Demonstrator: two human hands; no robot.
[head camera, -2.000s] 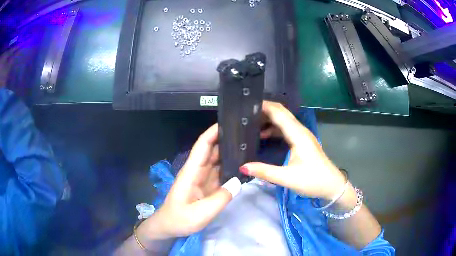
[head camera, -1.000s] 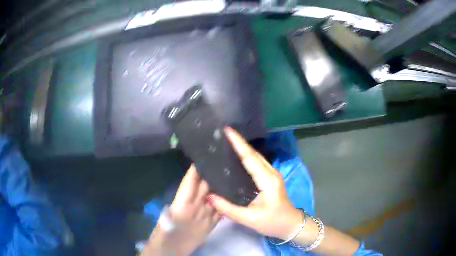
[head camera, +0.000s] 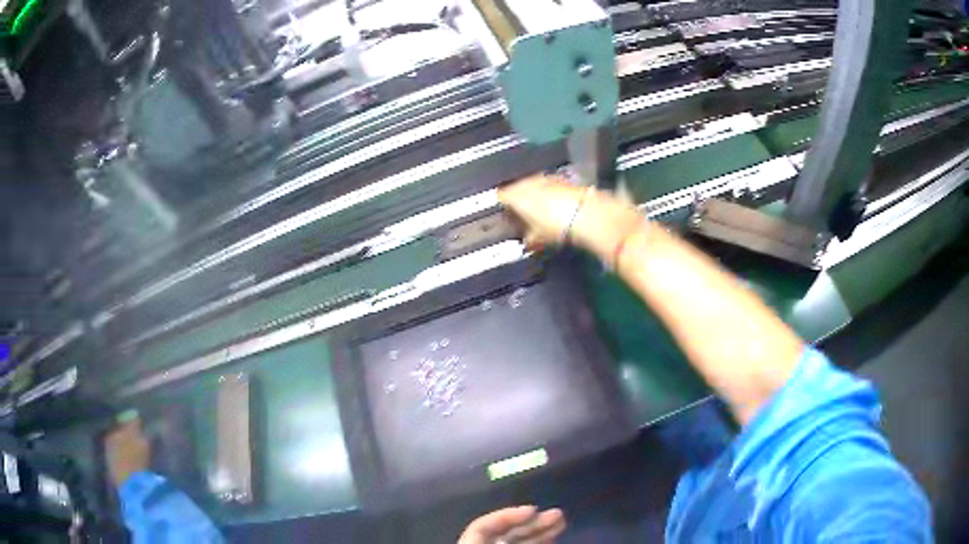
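Observation:
My right hand (head camera: 540, 213) reaches across the tray to the conveyor and grips the right end of a dark brown carrier plate (head camera: 478, 235), which lies between the silver rails. The fingertips are blurred. My left hand (head camera: 515, 525) is at the bottom edge, mostly cut off, with only some fingers showing; I cannot tell if it holds anything. The black parts tray (head camera: 354, 425) lies on the green bench, holding a loose pile of small silver rings (head camera: 440, 379) and a few scattered ones.
One carrier (head camera: 234, 436) lies left of the tray, another (head camera: 757, 233) at the right near a grey post (head camera: 839, 117). A green machine block (head camera: 560, 85) stands above the conveyor by my right hand. Another person's hand (head camera: 128, 451) and blue sleeve are at the lower left.
Both hands held the carriers in front of my body; now my right arm is stretched forward to the conveyor and my left hand is low at the frame edge. The view has shifted towards the line.

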